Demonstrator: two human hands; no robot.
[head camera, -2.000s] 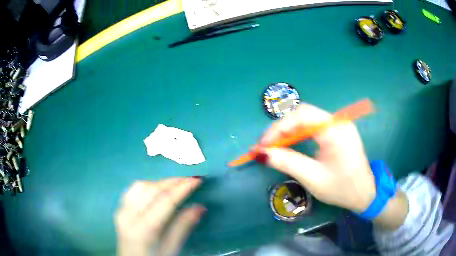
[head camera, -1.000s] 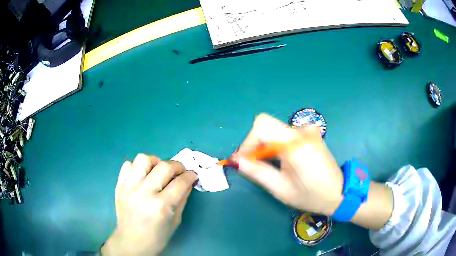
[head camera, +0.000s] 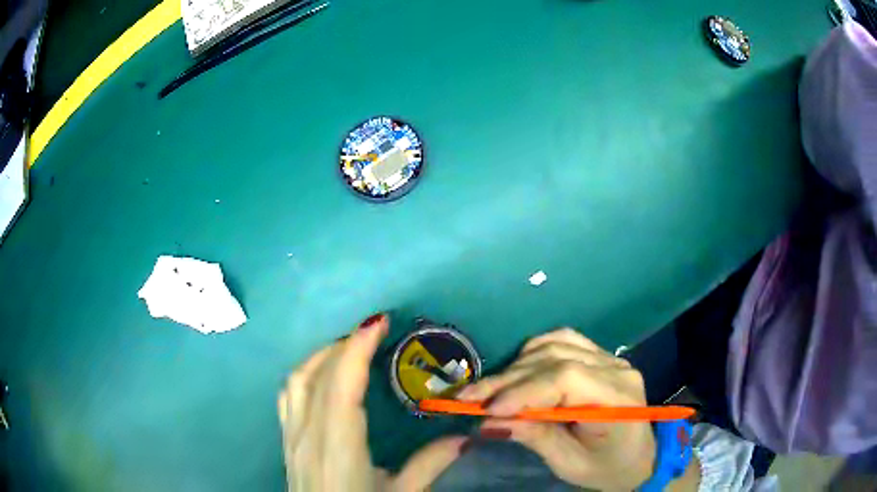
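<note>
The open watch case (head camera: 412, 363), a dark ring with a yellow inside and small white pieces, lies on the green mat near the front edge. My right hand (head camera: 567, 404) holds the orange pick (head camera: 596, 414), its tip at the lower left rim of the case. My left hand (head camera: 337, 423) is at the left of the case, thumb and fingers spread around it and holding nothing; whether a fingertip touches the rim I cannot tell. The white wipe (head camera: 192, 294), with dark specks, lies flat to the left.
A round circuit board module (head camera: 383, 159) lies beyond the case. A second module (head camera: 728, 40) is far right. Thin black tweezers (head camera: 240, 46) lie by the white board (head camera: 216, 21). A white scrap (head camera: 538, 278) lies right of centre. A person's purple sleeve (head camera: 808, 317) is at right.
My right hand has moved the orange pick from the wipe to the watch case. My left hand has let go of the wipe and come beside the case. The view has shifted right.
</note>
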